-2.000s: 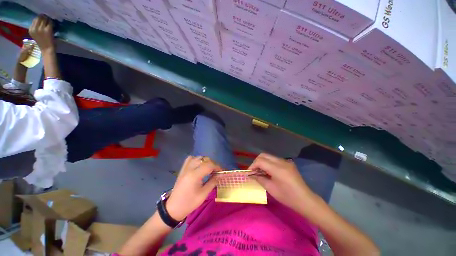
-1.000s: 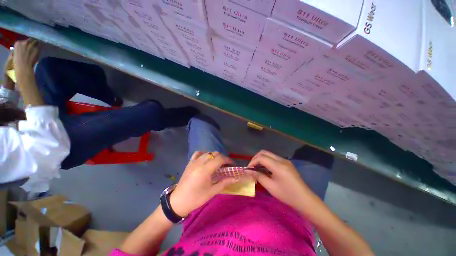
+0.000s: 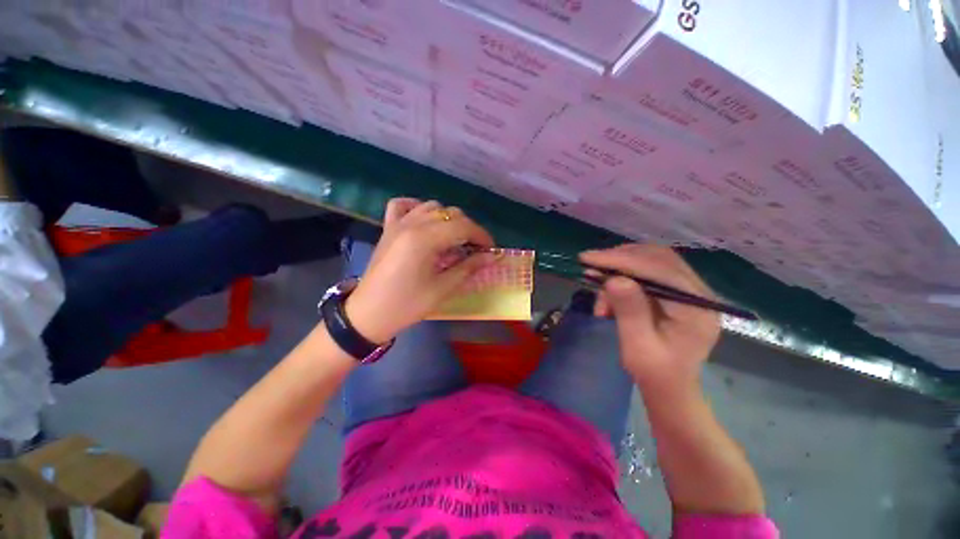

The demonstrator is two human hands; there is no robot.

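Note:
My left hand (image 3: 426,258), with a ring on a finger and a dark band on the wrist, holds a yellow sticker sheet (image 3: 495,300) by its left part. Rows of small pink-red marks show on the sheet's upper half. My right hand (image 3: 658,305) is to the right of the sheet, apart from it. It holds a thin dark pointed tool (image 3: 679,296), tweezers or a pen, whose end sticks out to the right. The tool's tip lies between the hand and the sheet; its exact form is blurred.
White boxes (image 3: 621,147) marked "S11 Ultra" are stacked on a green bench (image 3: 284,147) with a shiny edge. A person in white sleeves (image 3: 21,316) sits at the left. Red stools (image 3: 190,332) and brown cartons (image 3: 84,474) are below.
Both hands have moved up towards the bench edge and apart. The right hand has come away from the sheet, and the tool now shows clearly. The sheet is flatter, and the view has shifted.

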